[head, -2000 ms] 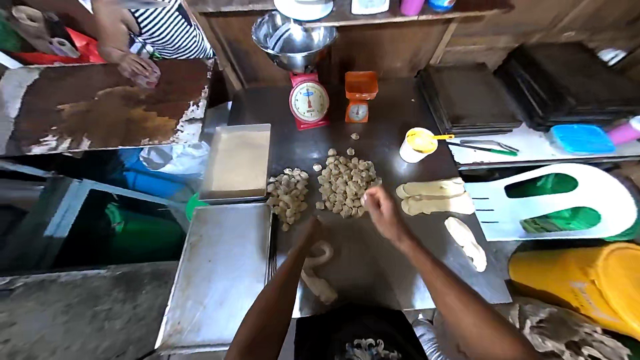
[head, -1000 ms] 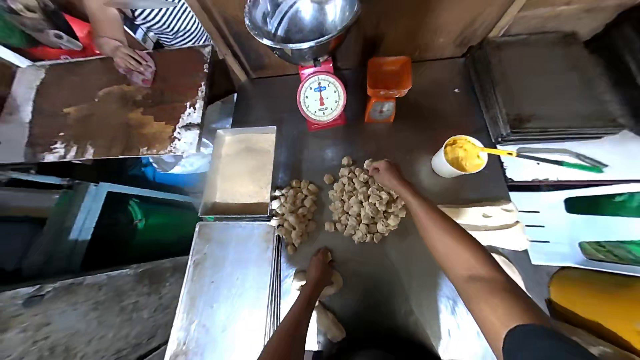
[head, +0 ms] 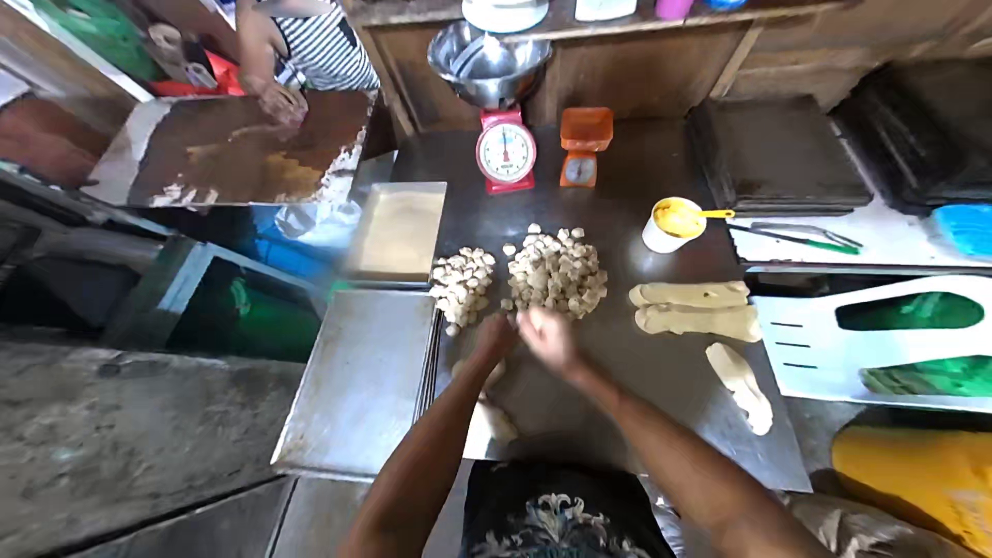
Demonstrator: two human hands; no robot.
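My left hand (head: 496, 338) and my right hand (head: 547, 335) come together at the near edge of a big pile of small dough pieces (head: 556, 273). Both are blurred, and what the fingers hold cannot be made out. A smaller pile of dough pieces (head: 463, 284) lies to the left. Beneath my left wrist, partly hidden, is a strip of dough (head: 490, 421). Flattened dough lengths (head: 692, 307) rest side by side at the right, and another dough piece (head: 740, 386) lies nearer the table's right edge.
Metal trays (head: 360, 380) and a pan (head: 401, 232) stand left. Behind are a red scale (head: 506, 151) bearing a steel bowl (head: 490, 66), and an orange scale (head: 579, 167). A tub of yellow spread (head: 673, 226) stands right, near dark trays (head: 779, 155). Another person's hand (head: 283, 105) is at a side table.
My right hand has come back from the far part of the big pile to its near edge, beside my left hand. My left hand has moved up toward the piles.
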